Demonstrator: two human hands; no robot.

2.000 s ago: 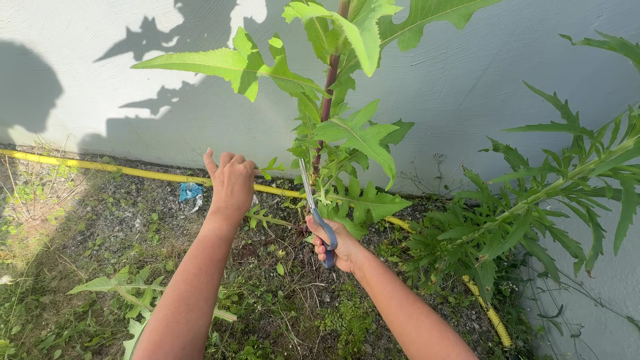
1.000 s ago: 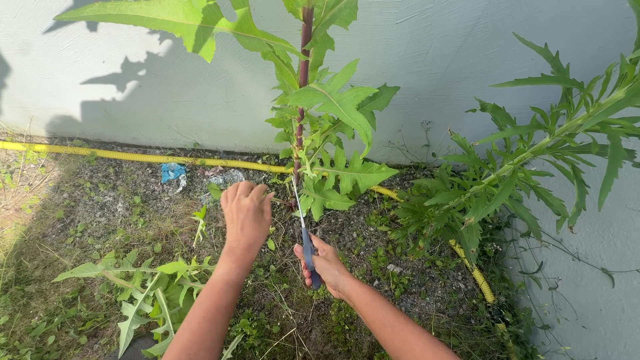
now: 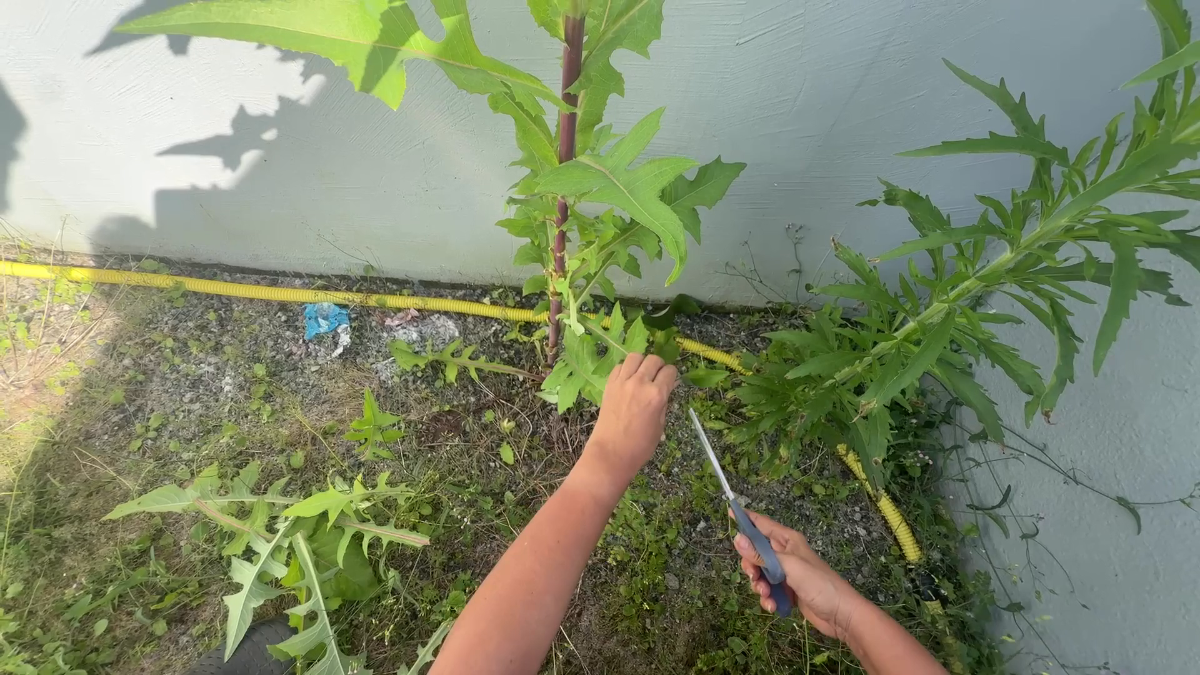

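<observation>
Low on the tall leafy plant, my left hand [image 3: 635, 412] is closed on a lobed green leaf [image 3: 595, 361], whose far end its fingers hide. The plant's purple stem [image 3: 567, 141] rises just left of that hand, against the wall. Blue-handled scissors [image 3: 736, 506] are in my right hand [image 3: 792, 572], to the right of my left hand and nearer to me. Their blades point up and to the left, look closed together, and touch no leaf.
A yellow corrugated hose [image 3: 234, 289] runs along the foot of the grey wall [image 3: 394, 187]. Blue litter [image 3: 325, 320] lies beside it. Detached-looking lobed leaves [image 3: 309, 553] lie at the lower left. A second leafy plant [image 3: 975, 281] leans across the right side.
My left hand has moved right, from left of the stem to the leaf on its right. My right hand has drawn the scissors away from the stem, to the right and towards me.
</observation>
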